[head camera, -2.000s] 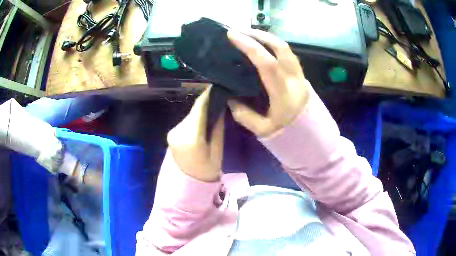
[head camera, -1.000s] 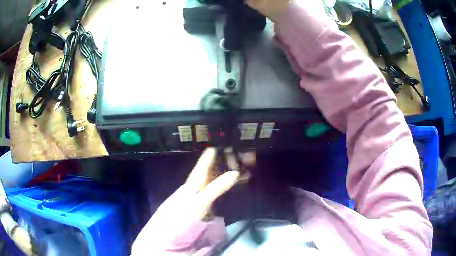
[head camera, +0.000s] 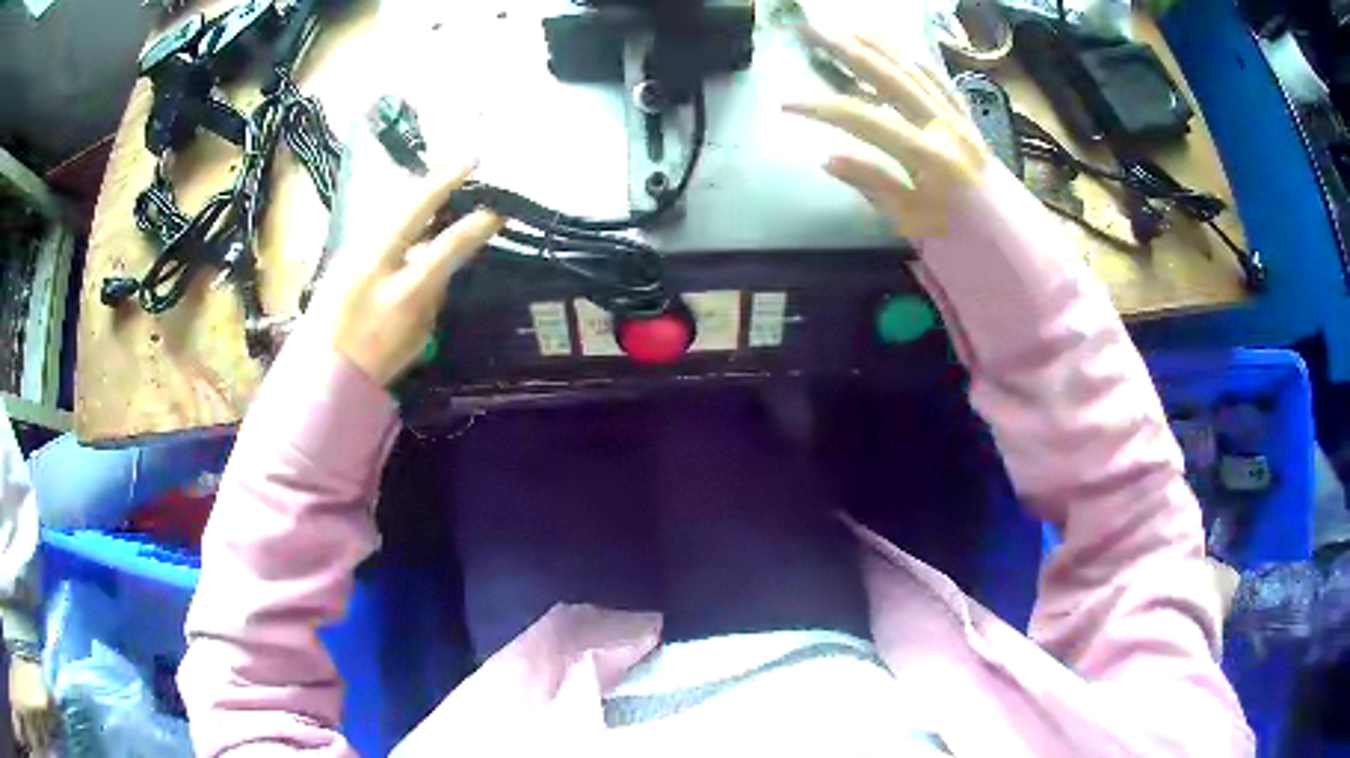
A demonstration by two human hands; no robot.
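Note:
A dark fixture (head camera: 649,45) stands at the top of the view on the machine's pale top. A black appliance seems to be in it, but dark on dark hides the outline. Its black power cord (head camera: 570,237) runs down past the slotted bracket (head camera: 653,141) and lies bundled leftward along the machine's front edge. The mains plug (head camera: 397,126) lies beyond my left hand (head camera: 397,289), whose thumb and fingers close on the cord's left end. My right hand (head camera: 906,156) is empty, fingers spread, above the right part of the machine top.
The red stop button (head camera: 655,336) sits at front centre, a green button (head camera: 905,316) at right; the left green one is mostly behind my left hand. Corded units (head camera: 193,222) lie left on the bench, a black adapter (head camera: 1133,96) right. Blue bins (head camera: 1285,444) flank me. Another person's arm shows far left.
The appliance went from my hands to the fixture area. My right hand has drawn back from it and opened. My left hand moved left with the cord bundle, uncovering the red button.

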